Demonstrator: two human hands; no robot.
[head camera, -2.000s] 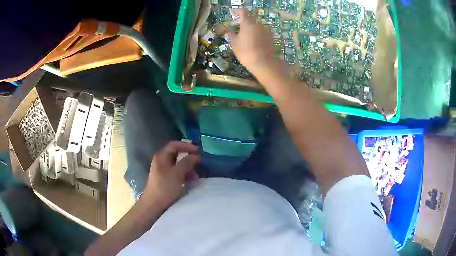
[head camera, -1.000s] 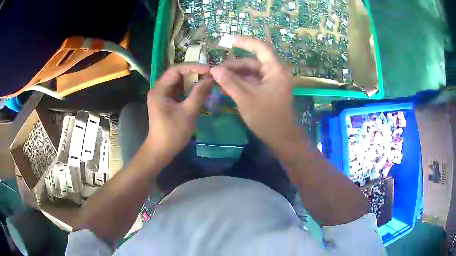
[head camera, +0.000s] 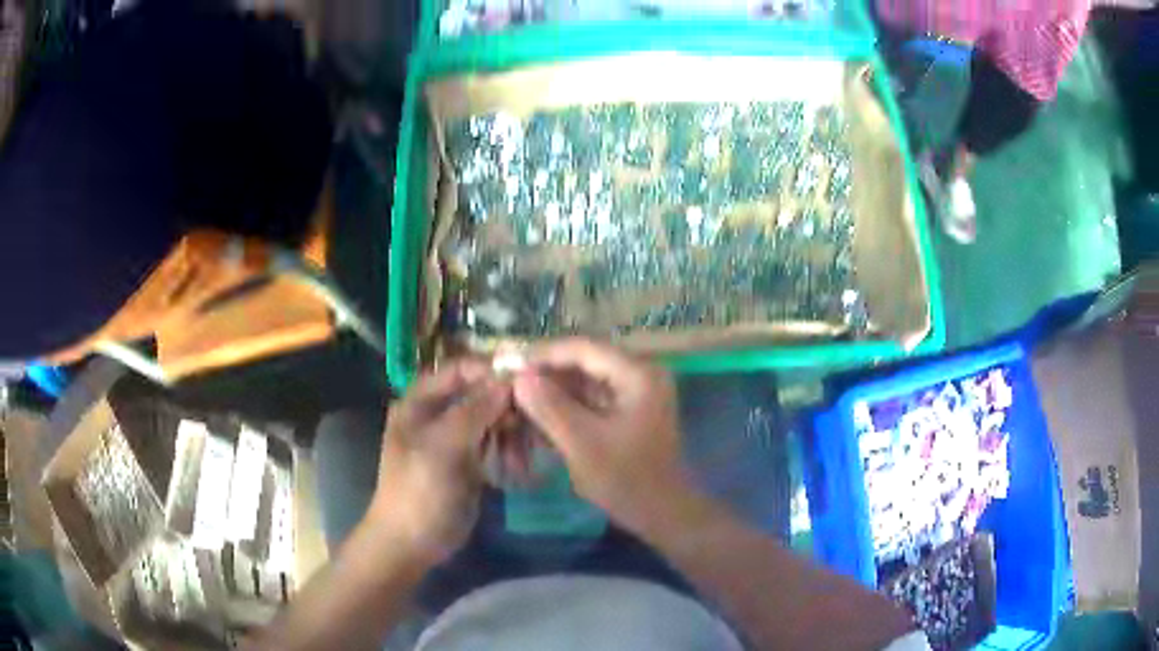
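Note:
My left hand (head camera: 439, 452) and my right hand (head camera: 610, 432) meet in front of my lap, just below the near rim of the green crate (head camera: 925, 274). Their fingertips pinch a small whitish piece (head camera: 510, 363) between them; it is too small and blurred to name. The crate is lined with brown cardboard and full of small green circuit boards (head camera: 661, 210) with silvery parts. Some of the picture is blurred.
A blue bin (head camera: 1045, 509) at right holds white and pink parts, with small dark parts in a carton (head camera: 982, 591). A carton (head camera: 311, 509) of pale boxy pieces (head camera: 223, 496) stands at left. A dark-clothed person is at upper left by orange chair parts (head camera: 210, 312); another person's leg shows upper right.
Two seconds ago my right hand was over the boards; it came back to my left hand. Since one second ago the view has tilted up, and the hands remain together at the small piece.

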